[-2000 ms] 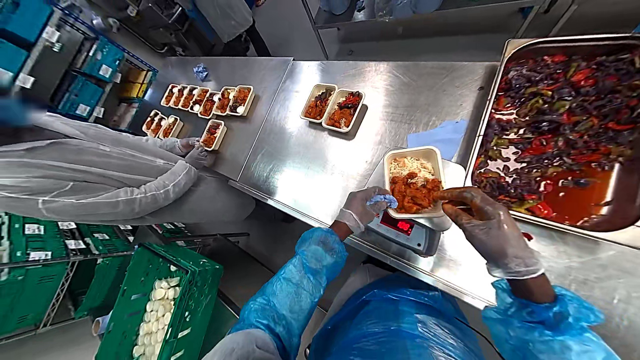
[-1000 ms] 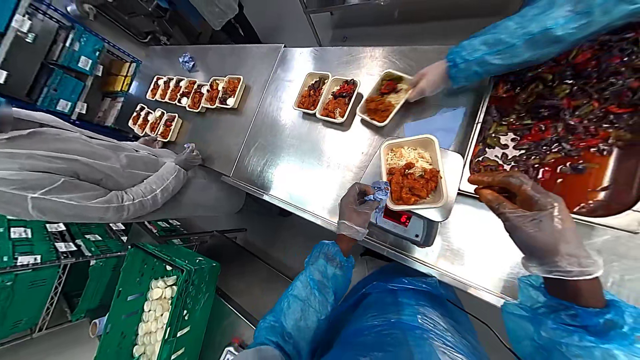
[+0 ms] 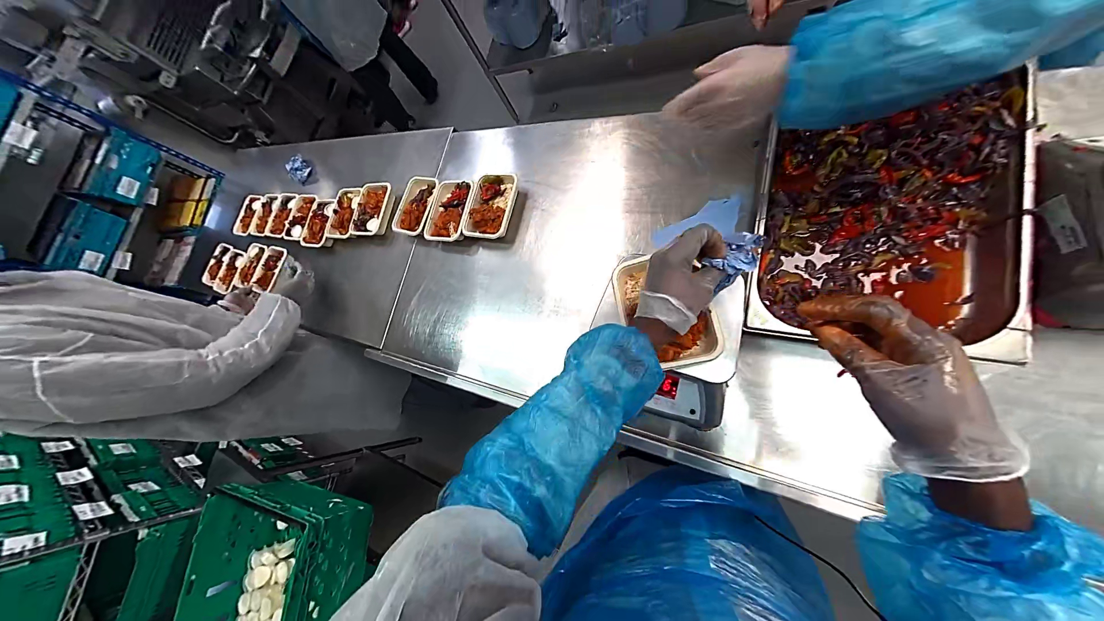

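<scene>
My left hand (image 3: 686, 276), in a clear glove, is closed on a crumpled blue cloth or paper (image 3: 738, 257) above a food tray (image 3: 716, 347) of rice and orange-red stew, partly hiding it. That tray rests on a digital scale (image 3: 690, 401) with a red display. My right hand (image 3: 906, 371), its glove stained orange, is at the near left corner of a large metal pan (image 3: 1021, 259) of cooked peppers and onions (image 3: 871, 190). Its fingertips are pinched together by dark pepper strips; whether they grip any is hard to tell. A flat blue sheet (image 3: 699, 217) lies behind the scale.
Filled trays (image 3: 490, 207) stand in rows along the steel table (image 3: 552, 285). A co-worker's gloved hand (image 3: 733, 86) reaches over the far side by the pan. Another person in white (image 3: 129, 354) stands left, beside trays. A green crate (image 3: 336, 535) holding pale round pieces is at lower left.
My left hand has moved from the scale's left edge to over the tray. My right hand has moved to the pan's edge. A third tray now stands beside the two; the co-worker's hand has let go.
</scene>
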